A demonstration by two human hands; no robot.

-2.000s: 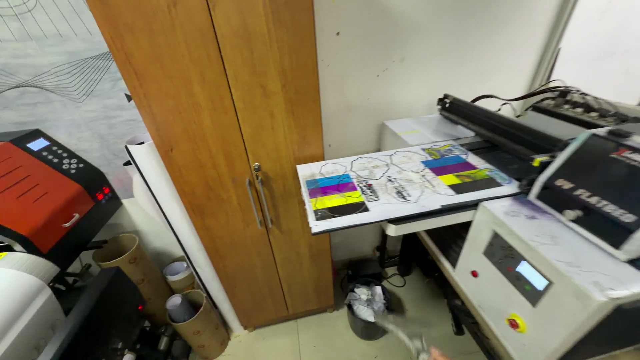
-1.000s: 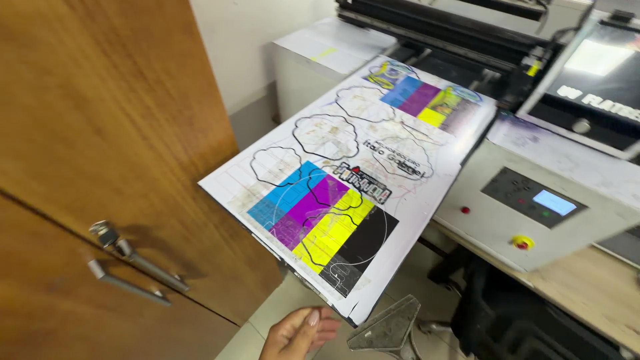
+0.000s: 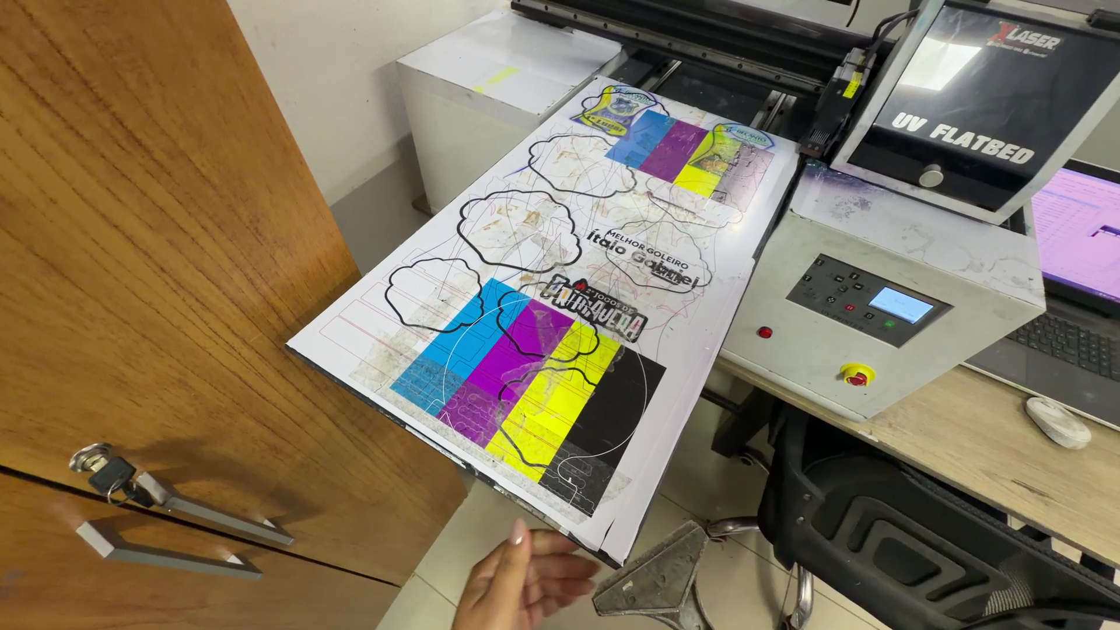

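Observation:
My left hand (image 3: 529,577) is at the bottom centre, palm turned to the right, thumb up and fingers loosely curled. It holds nothing visible. Its fingertips are close beneath the front edge of the flatbed printer's table (image 3: 691,385); whether they touch it, I cannot tell. A white sheet on that table bears blue, purple, yellow and black printed bands (image 3: 560,402), black scalloped outlines (image 3: 521,229) and lettering. Behind it lies the black gantry rail (image 3: 700,44) of the UV flatbed printer, with its control box (image 3: 901,297) on the right. My right hand is out of view.
A wooden cabinet (image 3: 175,262) with metal handles (image 3: 219,516) and a key in its lock stands on the left. To the right are a laptop (image 3: 1076,341), a mouse (image 3: 1058,422) and a black mesh chair (image 3: 910,542). A grey metal triangular piece (image 3: 656,573) is below the table corner.
The view has moved much nearer to the printer table. From the bottom edge two seconds ago, where little of it showed, my left hand has come up beside the table's front edge.

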